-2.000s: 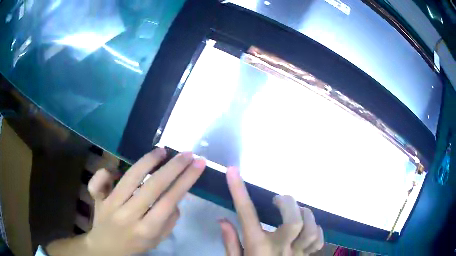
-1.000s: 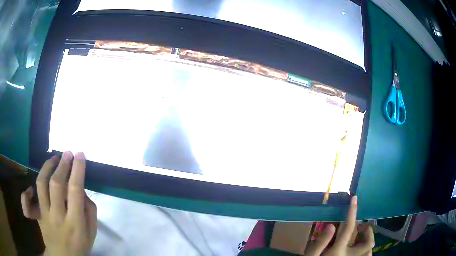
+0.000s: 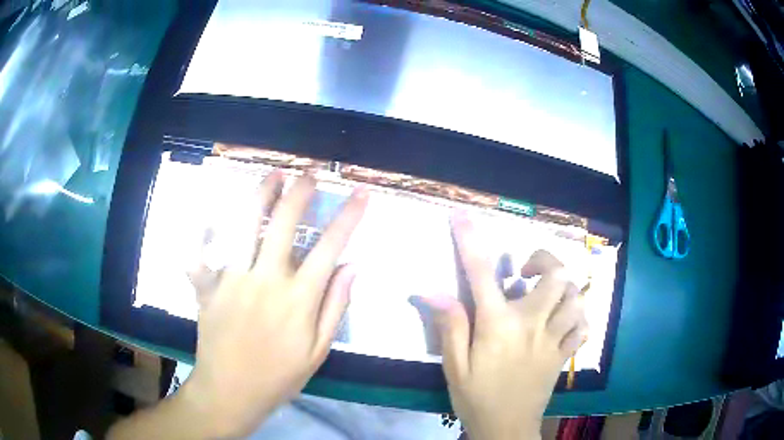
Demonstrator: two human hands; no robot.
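The near display module (image 3: 395, 258) glares white in the lower recess of the black tray (image 3: 395, 142). A coppery strip (image 3: 413, 185) with a small green patch runs along its upper long edge. A gold-orange flex cable (image 3: 572, 365) shows at its right end. My left hand (image 3: 266, 292) lies over the left half, its fingertips at the coppery strip's lower side. My right hand (image 3: 511, 322) is over the right half, its index fingertip just below the strip. Both hands have fingers apart and hold nothing that I can see. Glare hides any tape on the module.
A second display module (image 3: 481, 94) with a white label lies in the upper recess. Blue-handled scissors (image 3: 671, 225) lie on the green mat right of the tray. Clear film (image 3: 52, 129) glares at the left. A whitish rail (image 3: 670, 73) runs along the upper right.
Both hands have moved from the module's near edge up and inward to its upper edge by the coppery strip. The view has shifted, showing more of the upper module.
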